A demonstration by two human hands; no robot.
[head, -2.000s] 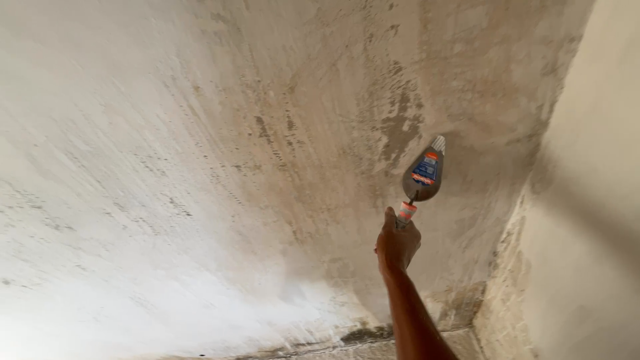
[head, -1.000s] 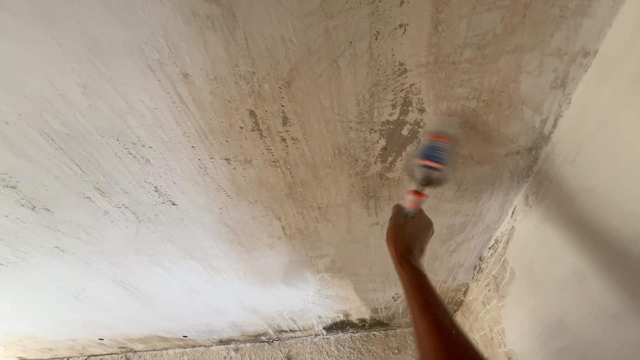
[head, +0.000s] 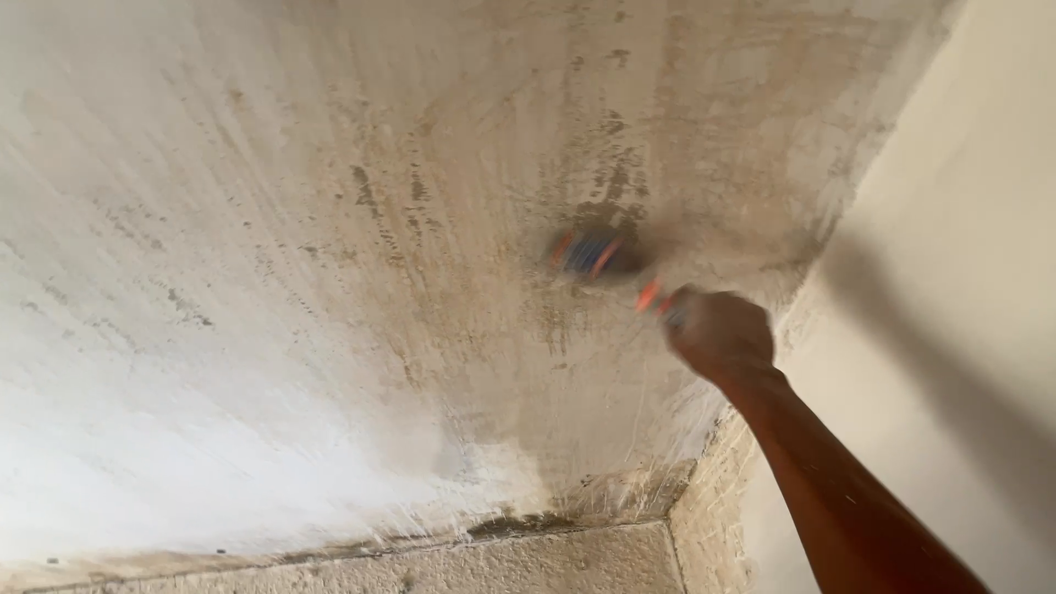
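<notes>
My right hand (head: 726, 334) grips the handle of a pointed trowel (head: 598, 252), raised against the ceiling (head: 462, 305). Motion blurs the trowel; its blade bears a blue and orange label and points to the left. Whether the blade touches the surface cannot be told. Around it the ceiling plaster is patchy, with brown stains and dark gray rough marks just above the blade. My left hand is out of view.
A smooth cream wall (head: 932, 272) rises on the right, with the arm's shadow across it. A rough plastered wall (head: 528, 569) meets the ceiling at the bottom, where a dark patch (head: 520, 524) lies along the joint.
The trowel pointed upward in the earlier frames and now points left, across the dark rough marks. My right hand has turned with it, still holding the handle. The view has shifted slightly.
</notes>
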